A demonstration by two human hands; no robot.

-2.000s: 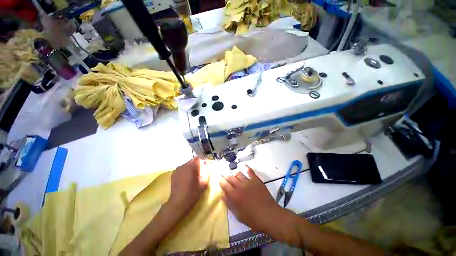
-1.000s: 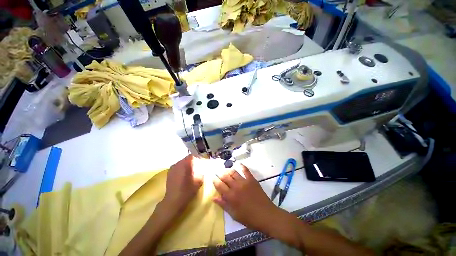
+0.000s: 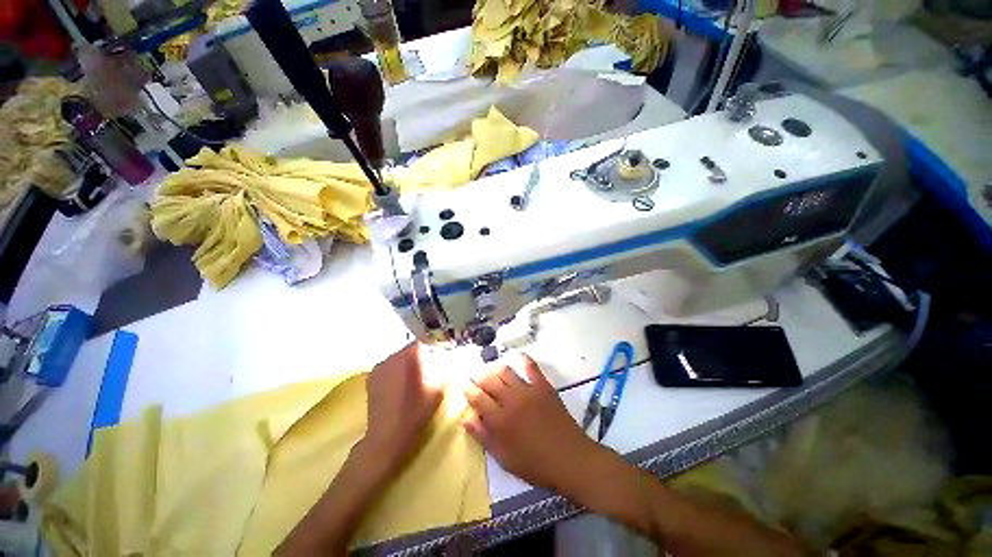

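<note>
A yellow garment panel point(image 3: 315, 457) lies flat on the white table, from the lower left up to the lit needle area. The white sewing machine point(image 3: 522, 234) with a blue stripe stands over its upper end. My left hand point(image 3: 403, 397) is bare and presses on the cloth left of the needle area. My right hand point(image 3: 520, 419) is bare and rests on the cloth's right edge, fingers bent toward the presser foot. The glare hides the fingertips and needle, so I cannot tell whether either hand pinches the cloth.
Blue thread snips point(image 3: 609, 390) and a black smartphone point(image 3: 721, 356) lie right of my right hand. A crumpled yellow bundle point(image 3: 267, 201) lies behind the machine head. A blue tape strip point(image 3: 112, 381) is at left. Grey ruler tape point(image 3: 696, 452) runs along the front edge.
The view has shifted slightly, so the machine, phone and snips sit further left in the picture. Both hands stay on the cloth by the needle area with little visible movement.
</note>
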